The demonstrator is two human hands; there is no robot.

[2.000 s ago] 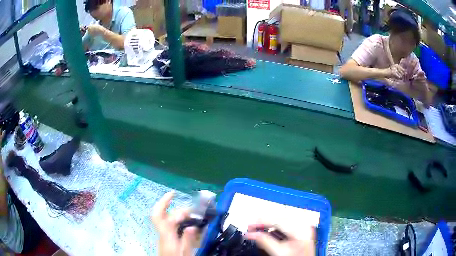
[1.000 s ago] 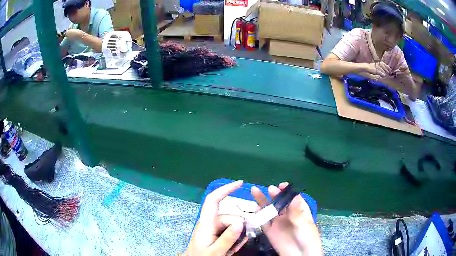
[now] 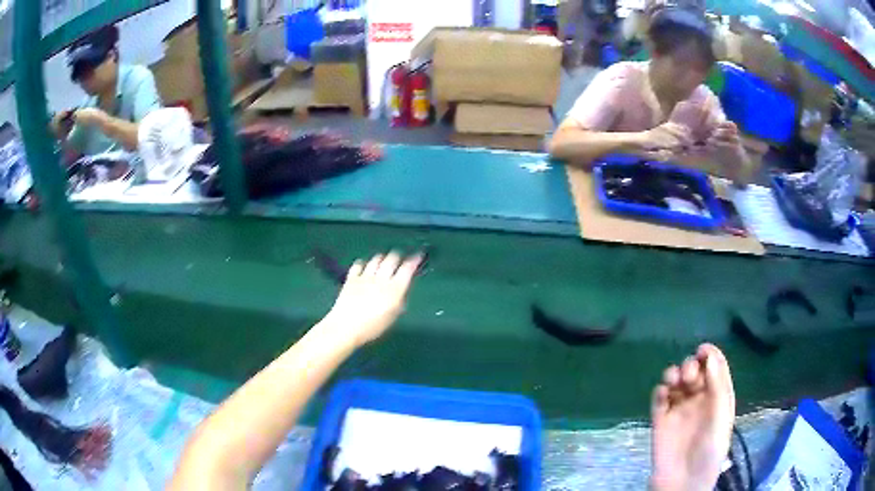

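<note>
My left hand (image 3: 377, 295) is stretched out over the green belt, palm down. A dark curved unit (image 3: 331, 268) shows on both sides of its fingers; whether the fingers grip it is hidden. My right hand (image 3: 693, 412) is raised at the bench's belt edge, right of the tray, palm visible and fingers slightly bent, with nothing seen in it. The blue tray (image 3: 437, 396) in front of me holds a white sheet (image 3: 427, 443) and small black parts (image 3: 422, 479) along its near side, cut off by the lower edge.
Black curved units lie on the belt (image 3: 480, 321), one (image 3: 576, 329) ahead and several to the right. A black cable (image 3: 739, 460) and another blue tray (image 3: 811, 422) are at right. Wire bundle (image 3: 58, 436) and black piece (image 3: 48, 364) lie left. A green post (image 3: 72, 249) stands left. Two people sit opposite.
My hands have parted from the black part with a pale strip over the tray. My left hand has reached forward onto the belt; my right has moved right. The view has turned right.
</note>
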